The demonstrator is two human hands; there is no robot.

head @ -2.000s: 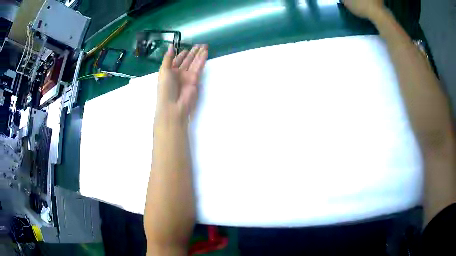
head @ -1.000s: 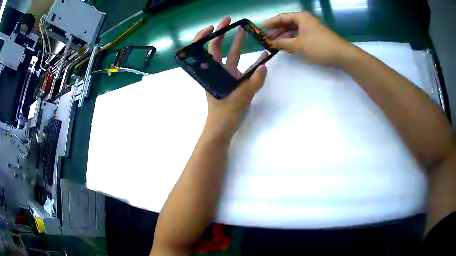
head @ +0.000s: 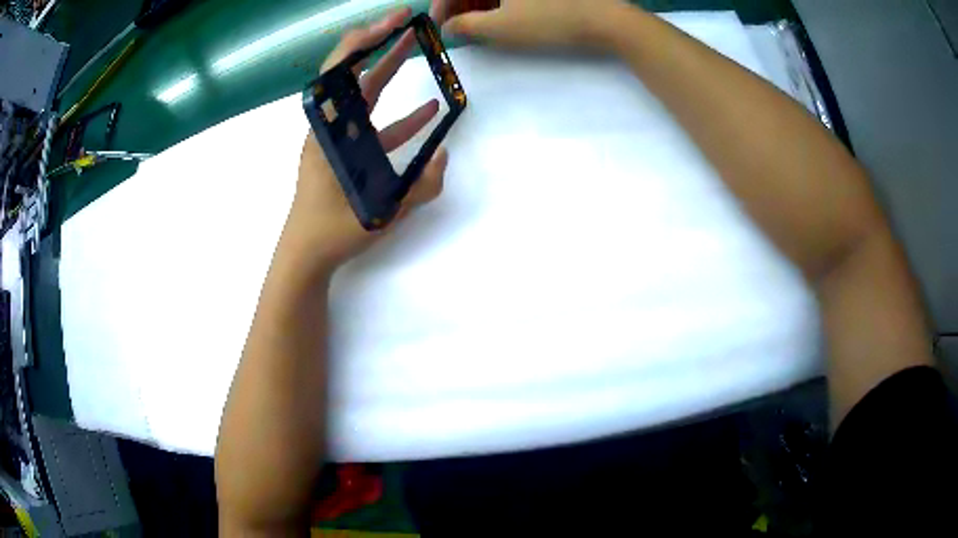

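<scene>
A black phone housing frame (head: 360,163) is tilted in my left hand (head: 352,200), its solid plate with holes toward the lower left and its window open. Gold-orange marks (head: 445,76) show along its narrow end at the upper right. My left fingers are behind the frame and show through the window; the thumb is at its lower rim. My right hand (head: 515,23) is near the top edge, just right of the marked end, apart from the frame. Its fingertips are blurred and partly cut off, so whether it holds something cannot be told.
The white work sheet (head: 567,294) lies under both forearms. Another black frame (head: 97,128) lies on the green mat (head: 226,100) at upper left, near a pale cable with a yellow-green fitting (head: 84,162). Equipment stands at left. A grey cabinet (head: 893,116) is at right.
My right hand has come off the frame's marked end and moved up and away. The frame is turned more upright in my left hand. The view has shifted, so the bench sits further left.
</scene>
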